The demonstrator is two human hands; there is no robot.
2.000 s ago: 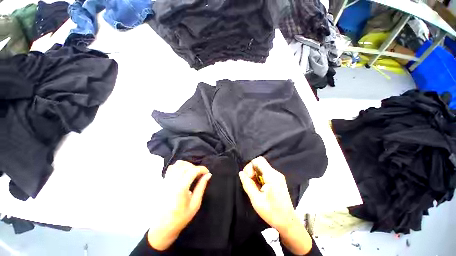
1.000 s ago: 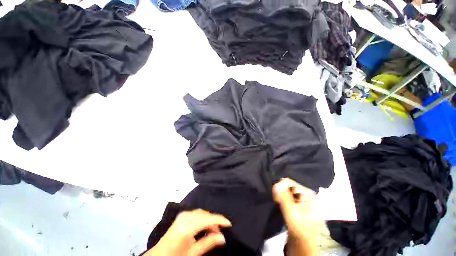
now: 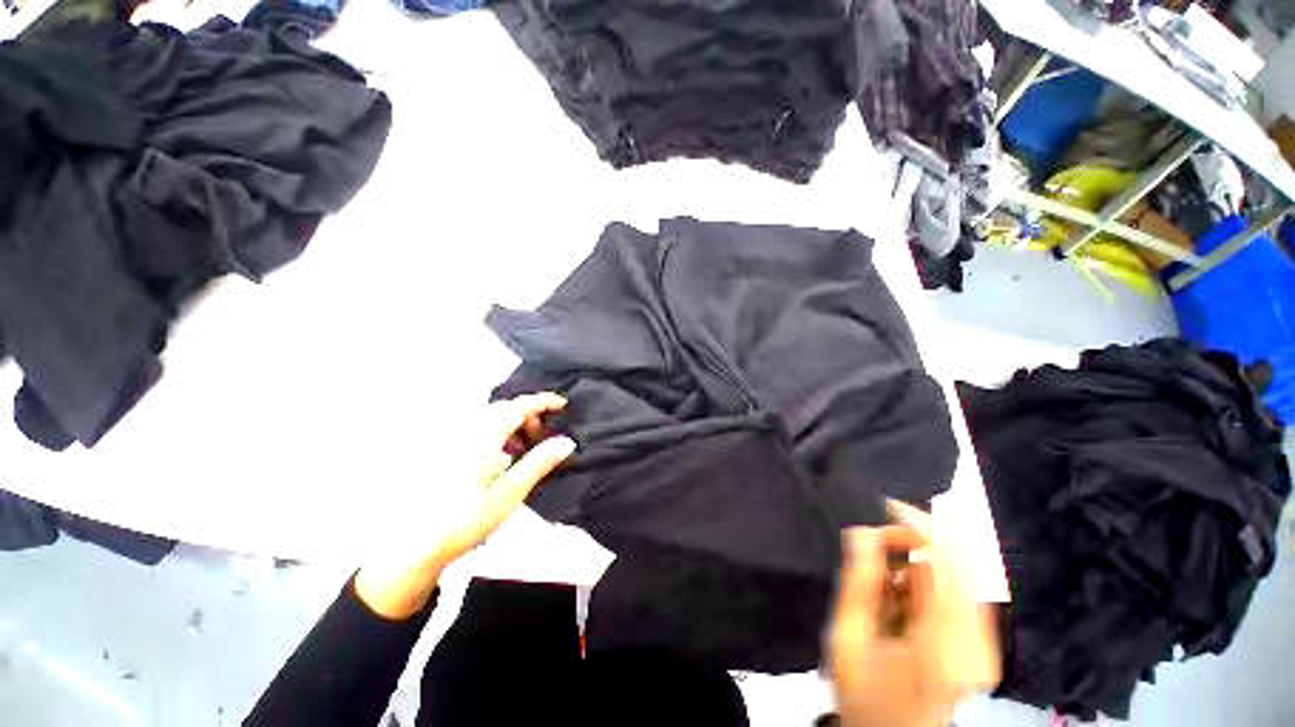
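A black garment, probably trousers, lies bunched on the white table and hangs over its near edge. My left hand is at the garment's left edge, with thumb and fingers around a bit of the dark cloth. My right hand is blurred at the garment's lower right; its fingers are curled around a small dark object, probably the thread snips, mostly hidden in the palm. Whether this hand also touches the cloth is unclear. A thin white strip with a red tip hangs at the garment's near edge.
A crumpled black garment lies on the table at left. Stacked dark garments lie at the far side. A large black heap is off the table at right. Plaid cloth, yellow bags and a blue crate are beyond.
My left hand has moved forward onto the garment's left edge. My right hand has moved right and nearer to me. The near part of the garment has shifted right and is spread wider.
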